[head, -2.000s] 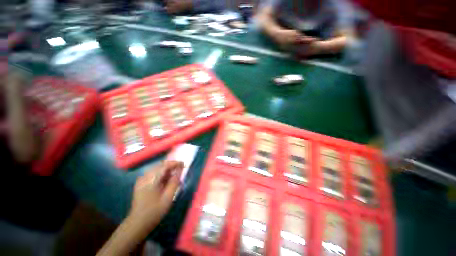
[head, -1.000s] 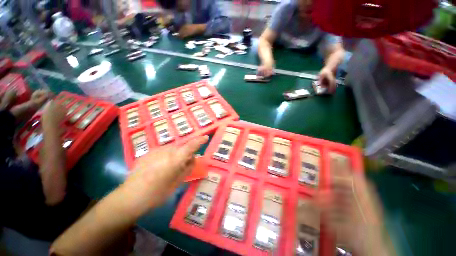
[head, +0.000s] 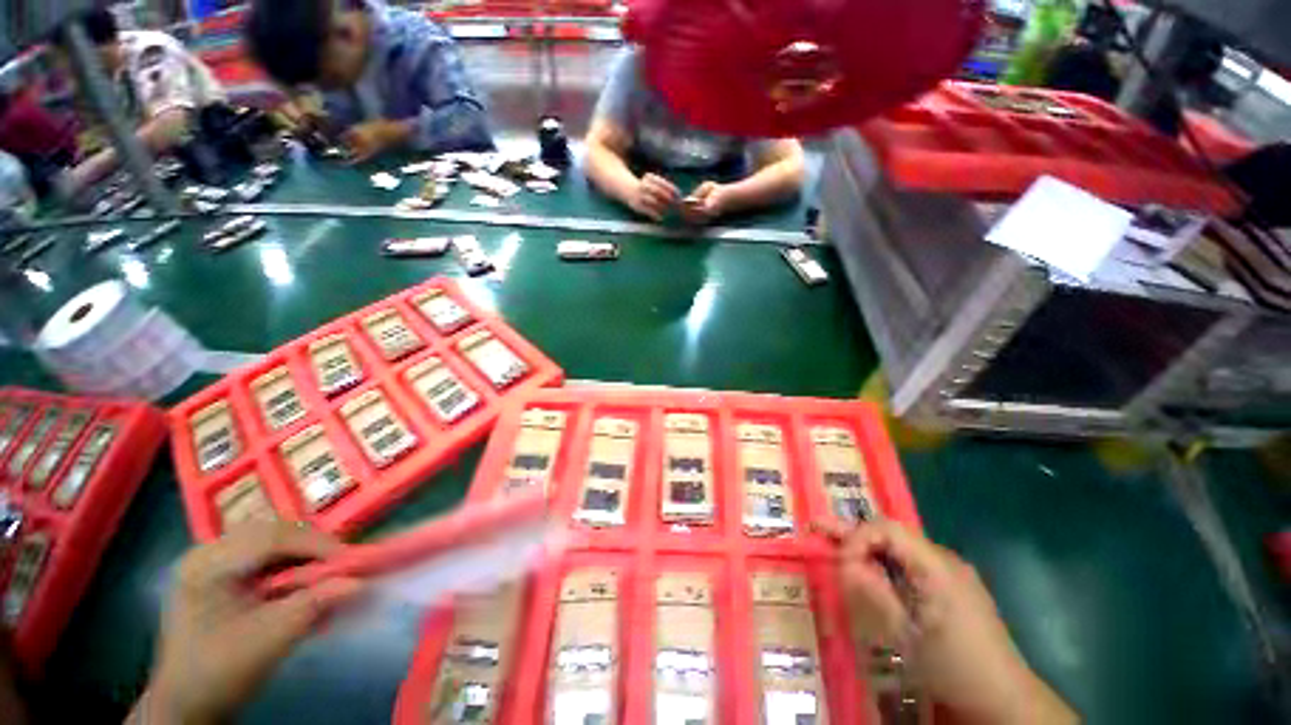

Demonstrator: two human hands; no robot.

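Note:
My left hand (head: 241, 609) is shut on a blurred red-and-white label sheet (head: 425, 552), which reaches over the left edge of the nearest red tray (head: 651, 541). This tray holds two rows of gold-beige phone housings (head: 687, 475), with dark and silver areas at their lower ends. My right hand (head: 942, 623) is at the tray's right side, over the lower right pocket, its fingers closed around a thin dark tool that looks like tweezers (head: 898, 578). Its tip is too blurred to place. The hand partly hides the phone below it.
A second filled tray (head: 361, 411) touches the near tray at its left; another (head: 85, 552) is at the far left. A white label roll (head: 121, 340) stands behind. Loose phones lie across the green bench. A person (head: 694, 156) sits opposite; a grey machine (head: 991, 326) is at right.
The view has turned, shifting the trays left. My left hand now shows the label sheet stretched toward the near tray. My right hand is nearer its right edge. The person opposite has brought both hands together.

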